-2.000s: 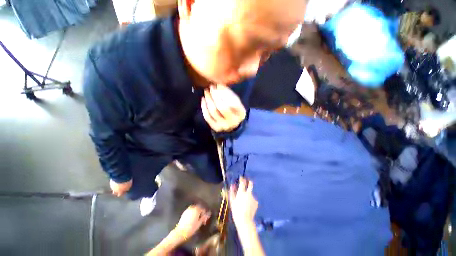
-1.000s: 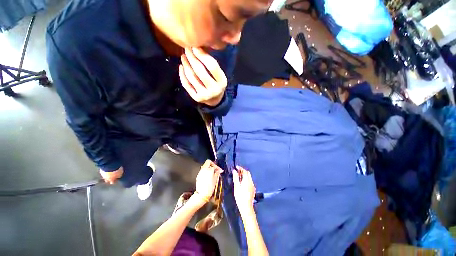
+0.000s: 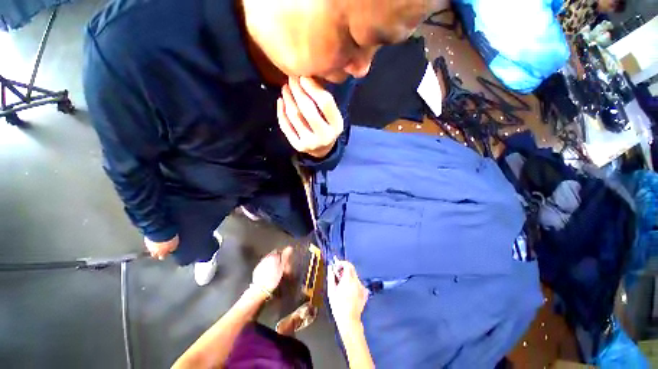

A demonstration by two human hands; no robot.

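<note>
A blue suit jacket (image 3: 462, 230) lies spread on the table, its hem along the table's left edge. My right hand (image 3: 348, 292) pinches the hem edge near the front opening. Something small and pale shows at its fingertips, too small to identify. My left hand (image 3: 270, 272) is off the table edge, left of the hem and apart from it. Its fingers look loosely apart, and nothing shows in it.
A person in dark clothes (image 3: 195, 130) stands close at the table's left side, one hand at the mouth. Beyond the jacket are a black garment pile (image 3: 389, 86), tangled hangers (image 3: 469, 108), a blue plastic bag (image 3: 516, 39) and a dark clothes heap (image 3: 584, 245).
My left hand has left the hem and moved left and slightly down. My right hand stays at the hem, slightly lower in view. The person and the jacket appear shifted slightly right.
</note>
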